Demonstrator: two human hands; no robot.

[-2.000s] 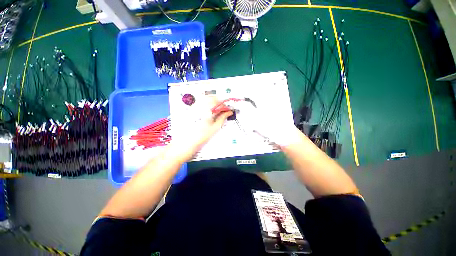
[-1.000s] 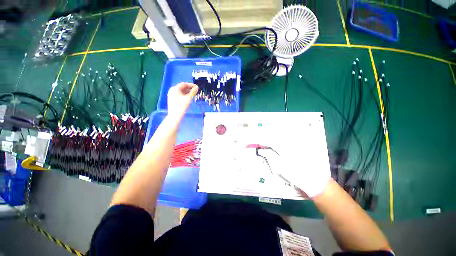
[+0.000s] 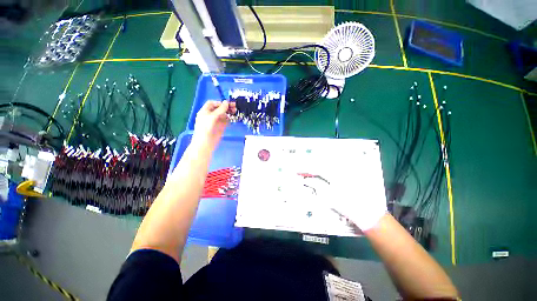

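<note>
My left hand [image 3: 215, 117] is bare and reaches over the far blue bin [image 3: 203, 97], its fingertips together at the left end of the pile of short black leads [image 3: 254, 110]; a thin dark piece shows at the fingertips, but what they grip is unclear. My right hand [image 3: 368, 213], white-gloved, rests at the lower right of the white assembly board [image 3: 265, 203] and blends into it; a dark cable [image 3: 335, 211] runs out from its fingers. A short red and black wire [image 3: 312, 176] lies at the board's centre. Red lead wires [image 3: 221, 182] lie in the near blue bin [image 3: 213, 222].
A dense row of harness assemblies [image 3: 109, 179] lies on the left. Black cables with dark blocks [image 3: 406, 159] lie right of the board. A white fan [image 3: 345, 53] and coiled black cable [image 3: 309, 91] stand behind. A grey post [image 3: 200, 41] rises behind the far bin.
My left hand has left the board centre and gone to the far bin, where it stays. My right hand has moved to the board's lower right. The view has shifted.
</note>
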